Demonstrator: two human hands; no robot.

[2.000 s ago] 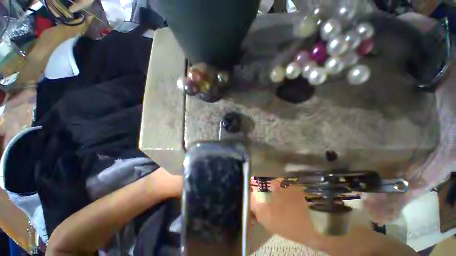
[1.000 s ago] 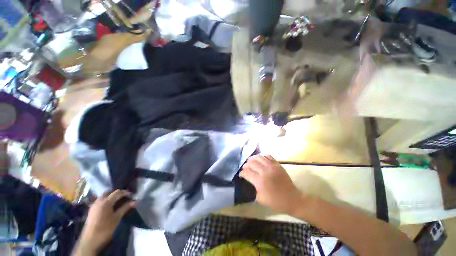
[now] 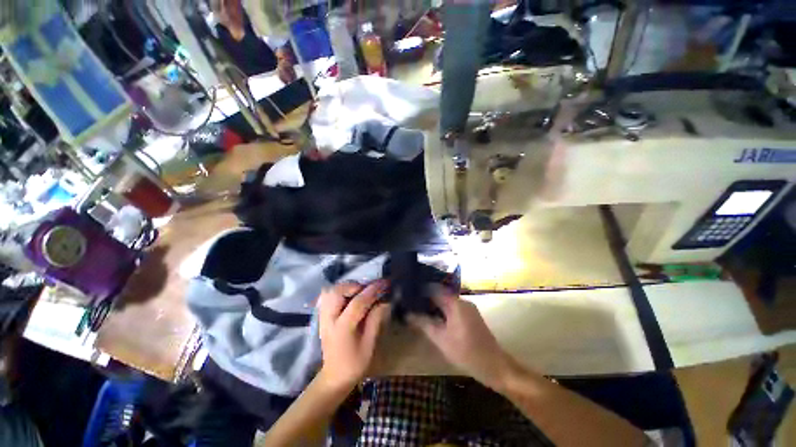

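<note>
The black and grey garment (image 3: 349, 205) lies on the sewing table left of the needle area, its grey panel (image 3: 231, 319) spread towards the front. My left hand (image 3: 349, 327) grips the garment's black cloth at the front. My right hand (image 3: 454, 327) holds the same dark bunched cloth (image 3: 415, 284) just to the right; its fingertips are partly hidden in the cloth. Both hands are close together, in front of the brightly lit needle area of the sewing machine (image 3: 497, 166).
A control panel (image 3: 733, 214) is on the machine's right. A green-handled tool (image 3: 689, 271) lies on the bed beside a dark strap (image 3: 641, 297). A purple machine (image 3: 78, 253) stands left. White cloth (image 3: 371, 100) lies behind the garment. A person (image 3: 244, 44) is at the back.
The view has drawn back and lifted from the machine head. My left hand has moved right, from the garment's left edge to beside my right hand; black cloth is now bunched between them.
</note>
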